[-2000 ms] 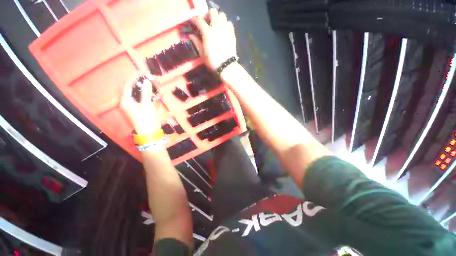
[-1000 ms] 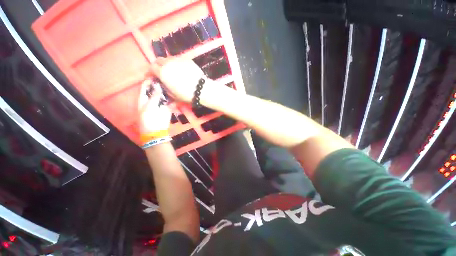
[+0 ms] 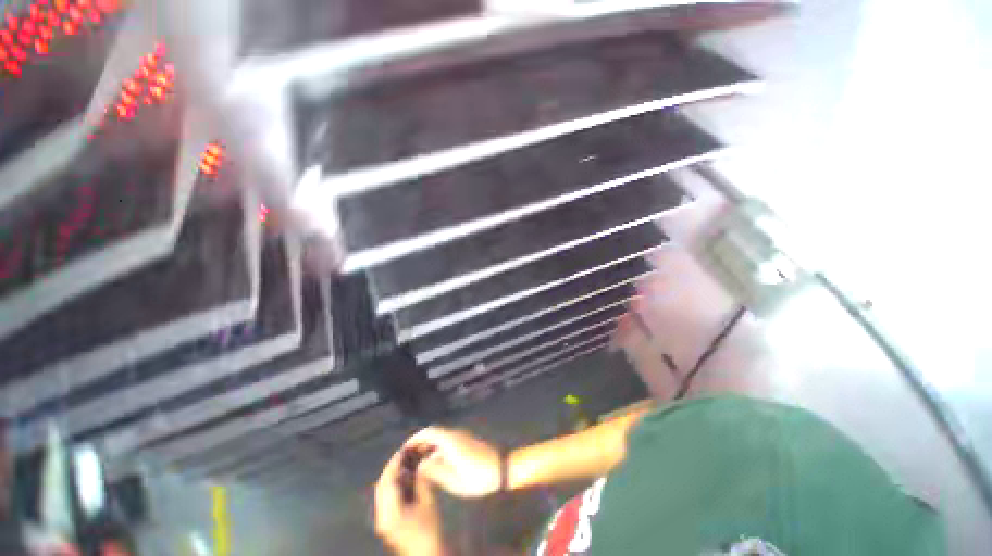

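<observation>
Both of my hands are together, small and blurred, at the lower middle of the view. My left hand (image 3: 400, 519) is upright with small black device units (image 3: 412, 465) at its fingers. My right hand (image 3: 468, 465), with a dark bracelet at the wrist, reaches in from the right, and its fingers meet the units and the left hand. How many units there are, and whether the right hand grips any, cannot be told. The red tray is not in view.
Black rack shelves (image 3: 522, 206) with white front edges stand ahead. Red lit readouts (image 3: 141, 81) are at the upper left. A grey box (image 3: 740, 255) with cables is on the white wall at right. A yellow line (image 3: 221, 519) is at lower left.
The view has swung from the tray up to the racks and wall. The red tray has left the picture. My hands stay close together and now appear lower and smaller.
</observation>
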